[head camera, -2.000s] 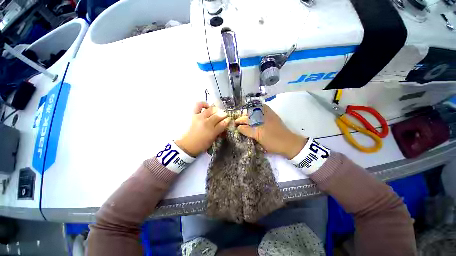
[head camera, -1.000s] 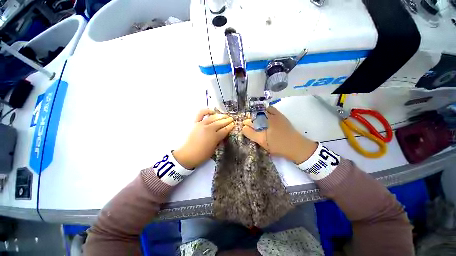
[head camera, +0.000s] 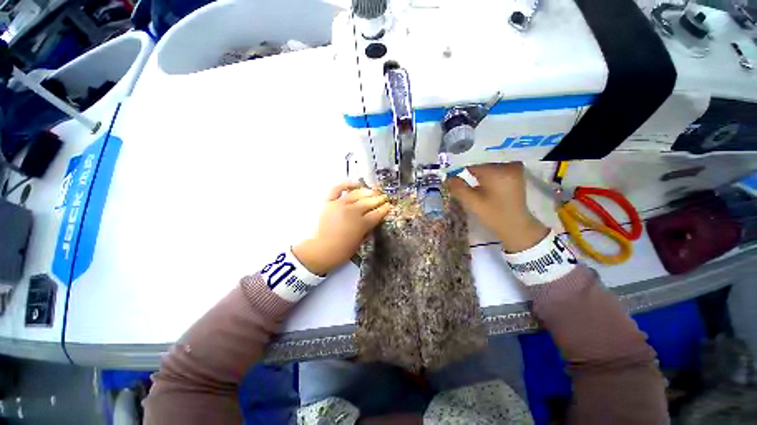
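Note:
The brown-grey speckled fabric piece (head camera: 419, 286) runs from under the needle area of the white sewing machine (head camera: 498, 50) down over the table's front edge towards the lap. My left hand (head camera: 353, 222) lies on the fabric's upper left edge, its fingertips close beside the presser foot area. My right hand (head camera: 498, 199) is right of the needle, behind the fabric's upper right edge; its fingertips are partly hidden by the machine head. The small bluish-clear guard (head camera: 433, 199) sits over the fabric's top. The presser foot and needle tip are too small to make out.
Scissors (head camera: 604, 226) with orange-yellow and red handles lie right of my right hand. A maroon block (head camera: 694, 232) is at the right table edge. A white bin (head camera: 249, 35) with speckled scraps is behind the table at left. Speckled and white pieces (head camera: 480, 407) are at the lap.
My right hand has moved off the fabric's top, to the right and up beside the machine head. The fabric's upper part lies wider and flatter. My left hand has stayed beside the needle.

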